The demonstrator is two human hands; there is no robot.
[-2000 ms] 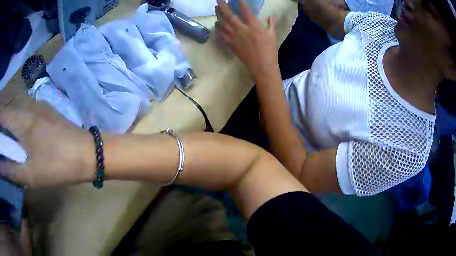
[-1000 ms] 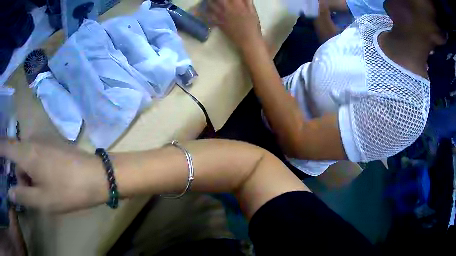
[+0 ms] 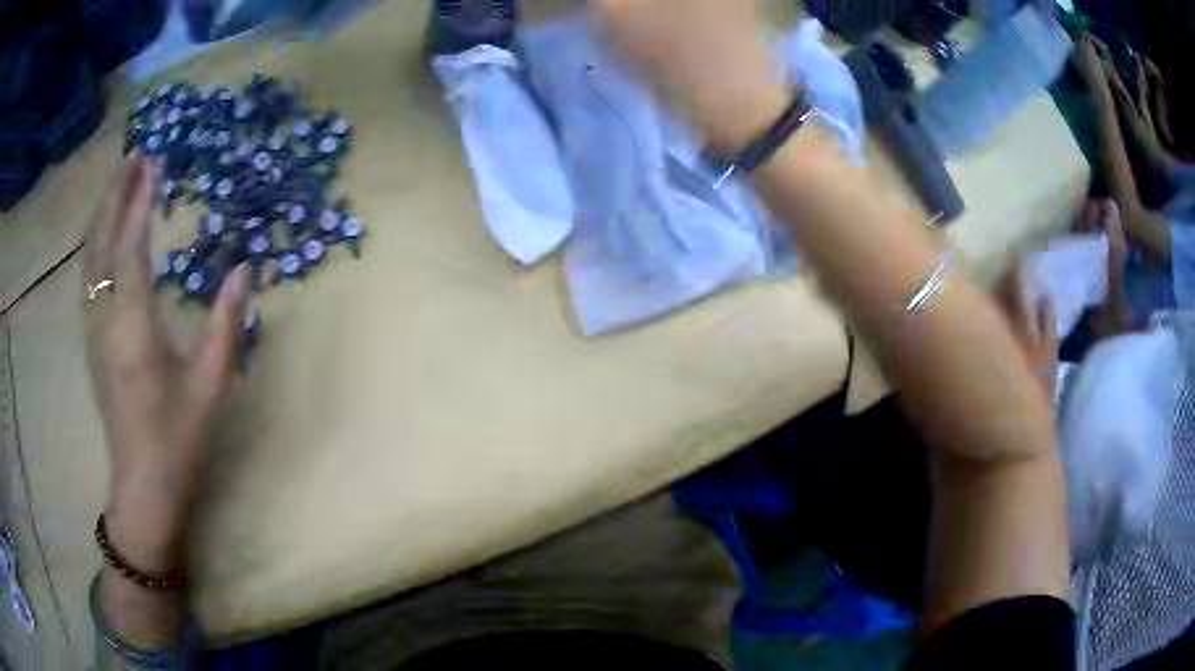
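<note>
A loose pile of small dark accessory pieces with pale round centres (image 3: 249, 164) lies on the table at upper left. My left hand (image 3: 157, 328) is at the pile's near left edge, thumb and fingers apart, with no piece visibly held. My right hand (image 3: 695, 66) is blurred over the white pouches (image 3: 642, 223) at the top; its fingers are hard to make out, and a grip cannot be told. A narrow filled white pouch (image 3: 511, 157) lies left of them, with a dark fan head (image 3: 472, 24) at its top end.
The tan table (image 3: 433, 420) has its front edge running up to the right. A dark grey fan (image 3: 917, 144) lies right of the pouches, beside a pale blue-grey box (image 3: 996, 79). A co-worker's hand with a whitish item (image 3: 1068, 282) is at the right.
The view has turned left, bringing the pile and my left hand into sight. My right hand has moved from the far left to over the pouches.
</note>
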